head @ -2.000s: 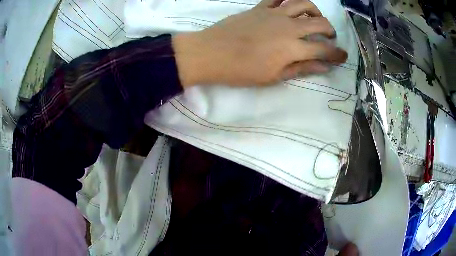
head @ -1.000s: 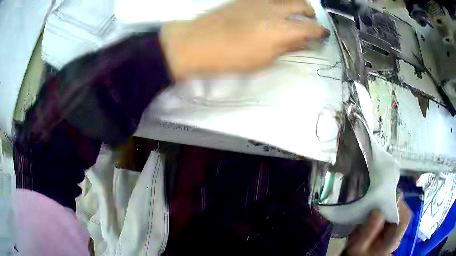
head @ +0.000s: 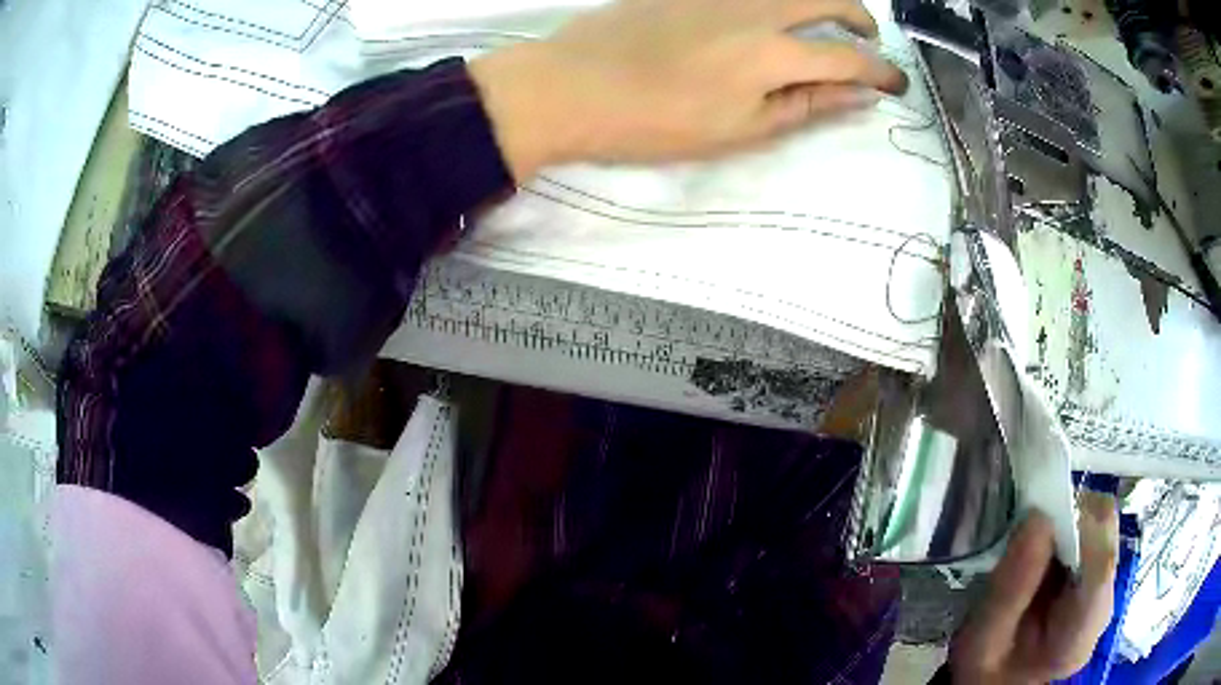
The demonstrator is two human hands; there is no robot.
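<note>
The white garment body point(head: 750, 241) with dark double topstitching lies on the machine table, its right edge along the metal folder point(head: 944, 468). My left hand point(head: 710, 87) lies on top of the cloth, palm down, fingers towards the folder. A narrow white band strip point(head: 1028, 402) runs along the folder's right side. My right hand point(head: 1038, 602), at the lower right, pinches the strip's lower part between thumb and fingers. Loose thread loops show near the garment's right edge. The needle area is not clearly visible.
A printed ruler scale point(head: 562, 328) runs along the table's front edge. Worn metal bed covers point(head: 1058, 107) lie at the upper right. A blue bin point(head: 1118, 629) with white pieces is at the lower right. More white cloth point(head: 382, 549) hangs below the table at left.
The garment has moved up and away, uncovering the ruler and the folder's lower part. My right hand has come into view, holding the strip, now drawn narrower along the folder.
</note>
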